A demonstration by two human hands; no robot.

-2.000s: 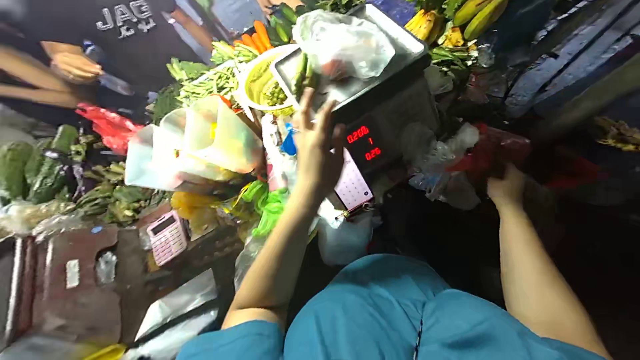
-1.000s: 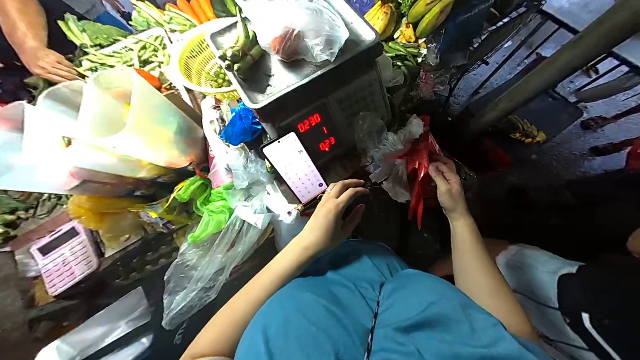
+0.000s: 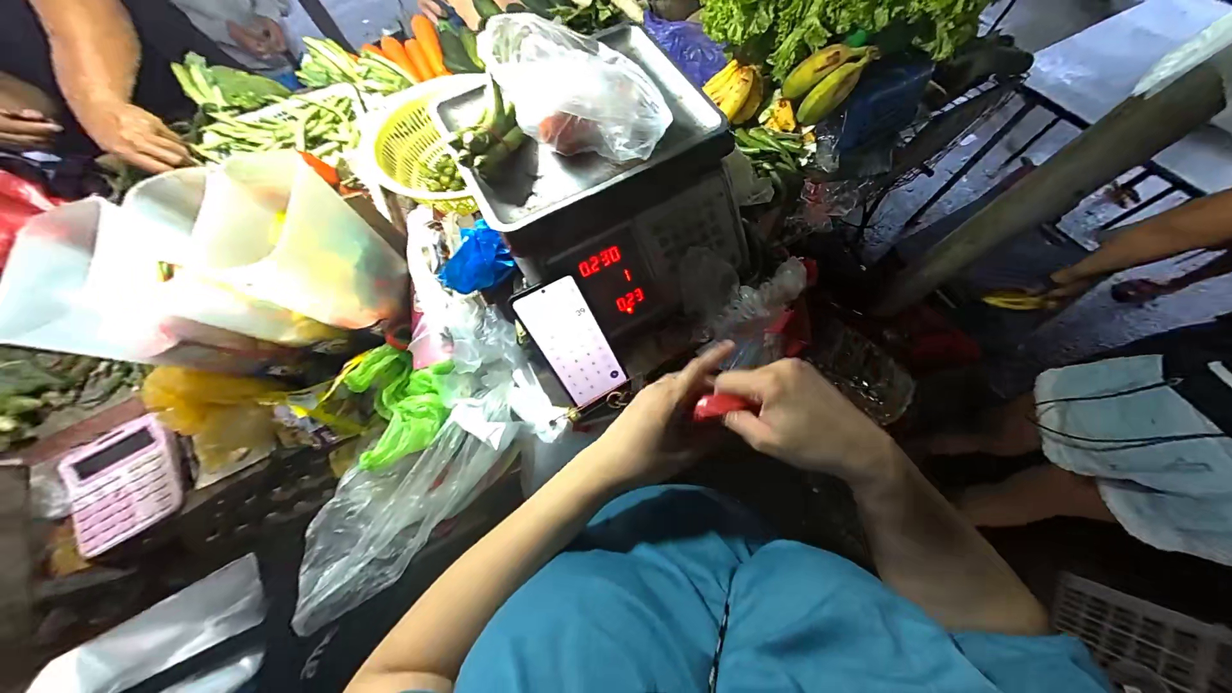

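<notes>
My right hand (image 3: 804, 414) is closed on a red plastic bag (image 3: 720, 404), its fingers pinching the bag. My left hand (image 3: 664, 414) is beside it, fingers pointing at the bag; whether it grips the bag cannot be told. Just beyond my hands is a bunch of clear plastic bags (image 3: 756, 303). Left of them a phone (image 3: 570, 342) showing a calculator leans by the digital scale (image 3: 616, 274), whose red digits are lit. On the scale's metal tray (image 3: 549, 207) are a clear bag with reddish contents (image 3: 587, 91) and green vegetables (image 3: 491, 140).
A yellow basket (image 3: 399, 144), green beans (image 3: 289, 125), carrots (image 3: 419, 53) and bananas (image 3: 833, 82) surround the scale. White plastic containers (image 3: 279, 250) and a pink calculator (image 3: 123, 484) lie left. Another person's hand (image 3: 140, 135) touches the greens; a person's leg is at right, near a post (image 3: 1049, 192).
My left hand has moved from over the scale tray down past the phone to beside my right hand. The red bag has come closer to my body with my right hand.
</notes>
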